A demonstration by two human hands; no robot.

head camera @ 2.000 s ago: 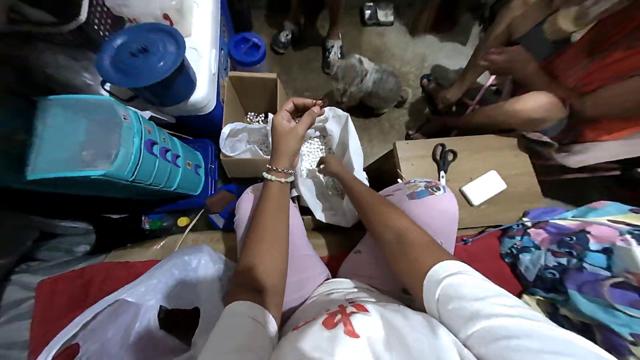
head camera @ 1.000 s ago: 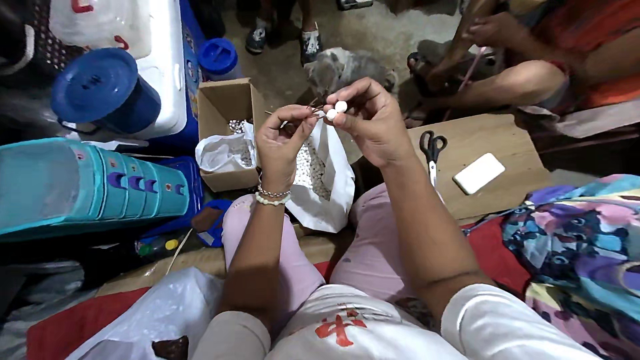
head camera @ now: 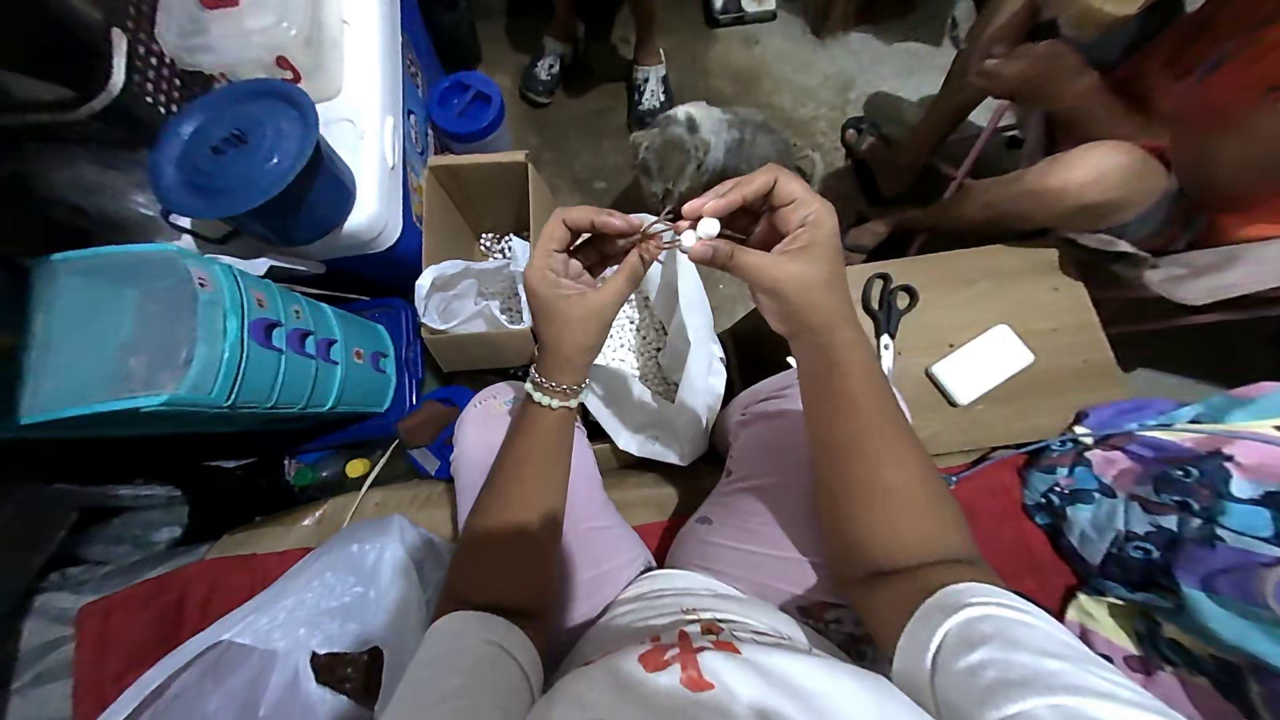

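Note:
My left hand (head camera: pixel 590 275) pinches a thin brown cord (head camera: pixel 660 222) between thumb and fingers. Facing it, my right hand (head camera: pixel 775 235) holds white beads (head camera: pixel 707 228) between thumb and forefinger, close to the cord; whether the cord passes through them is too small to tell. Below both hands, between the knees, an open white bag (head camera: pixel 690 400) holds many small white beads (head camera: pixel 640 335). A cardboard box (head camera: pixel 480 350) stands to its left, with another white bag (head camera: pixel 455 295) of beads inside.
Black-handled scissors (head camera: pixel 887 312) and a white rectangular object (head camera: pixel 981 365) lie on cardboard (head camera: pixel 1050 300) at right. A grey and white animal (head camera: pixel 720 145) is beyond my hands. Another person's leg (head camera: pixel 1080 185) is at upper right. Teal drawers (head camera: pixel 270 340) stand left.
Two seconds ago my right hand was down at the bag of beads. It has come up beside my left hand, with white beads between its fingers.

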